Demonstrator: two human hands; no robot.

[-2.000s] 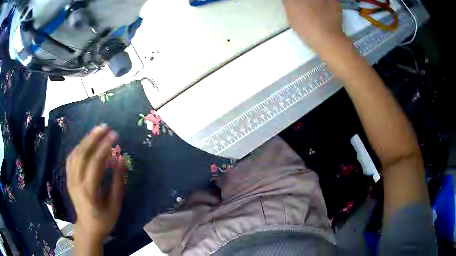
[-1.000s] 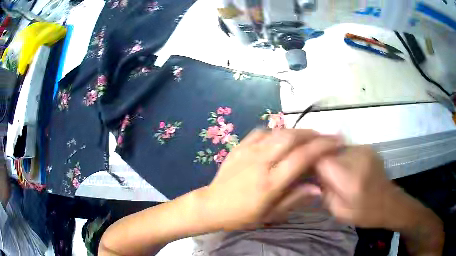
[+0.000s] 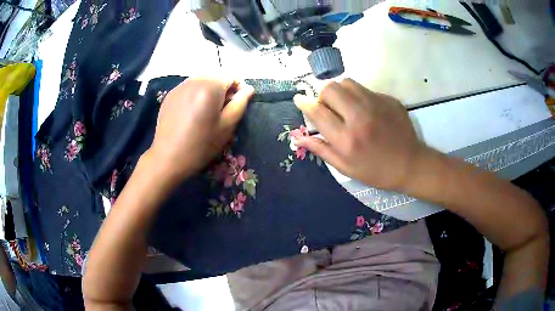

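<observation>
A dark floral garment panel (image 3: 274,200) lies over the machine table's front and the lap. My left hand (image 3: 198,118) pinches its top edge between thumb and fingers. My right hand (image 3: 365,130) pinches the same edge further right, near its corner. The seam edge (image 3: 274,94) between them is folded over, showing a greyish underside. Both hands are just below the sewing machine head (image 3: 261,24). The grey knurled knob (image 3: 327,62) is above my right hand. The needle cannot be made out.
Thread snips (image 3: 429,19) with orange and blue handles lie at the upper right. A printed ruler (image 3: 517,147) runs along the table's front edge. More floral fabric (image 3: 115,79) lies at the left, beside a yellow item (image 3: 17,80). Scissors (image 3: 535,82) show at the right edge.
My hands were together over the panel's right side. They have moved apart and up to the panel's top edge and now grip it. The edge has been folded over.
</observation>
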